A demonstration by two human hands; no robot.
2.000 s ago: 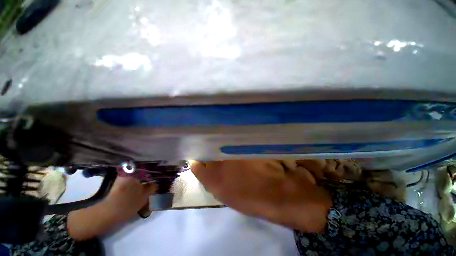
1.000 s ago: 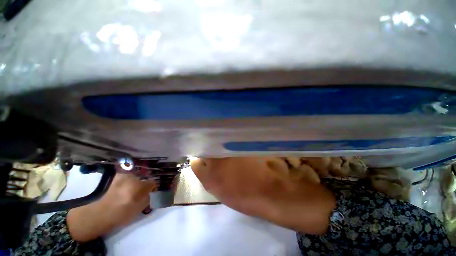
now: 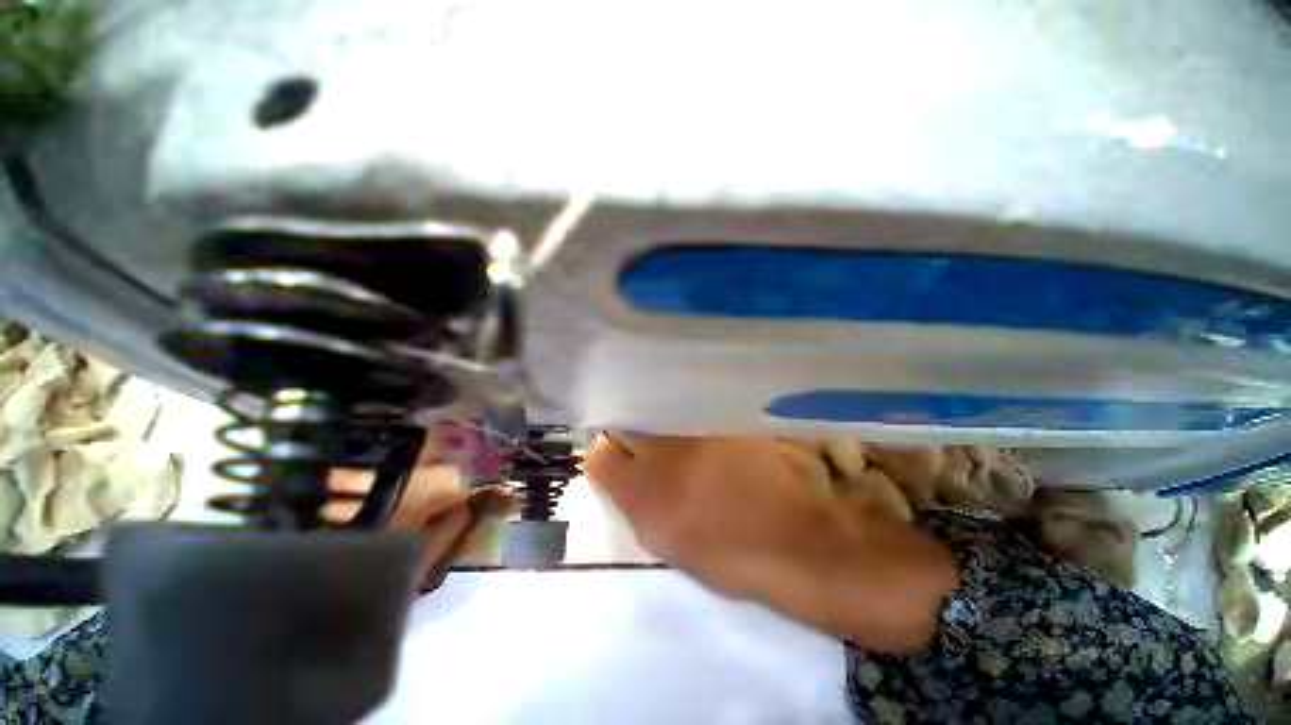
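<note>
The white machine head [image 3: 850, 113] with two blue stripes fills the upper view and covers the needle area. My right hand [image 3: 779, 531] reaches in under it from the right; its fingertips are hidden, so any piece in them cannot be seen. My left hand [image 3: 450, 513] is left of the lower tension dial [image 3: 535, 544], mostly hidden behind the large upper tension dial [image 3: 262, 616] and its spring. A small pink patch [image 3: 479, 453] shows by my left fingers. No fabric piece can be made out at the needle.
A heap of beige pieces [image 3: 78, 446] lies at the left. More beige pieces [image 3: 942, 475] are bunched under the arm beyond my right hand, and some lie at the far right edge [image 3: 1253, 567]. The white table [image 3: 623, 652] is in front.
The view has shifted left: the upper tension dial now looms large at lower left, the stripes sit further right, and my left hand is more covered. My right hand stays under the head.
</note>
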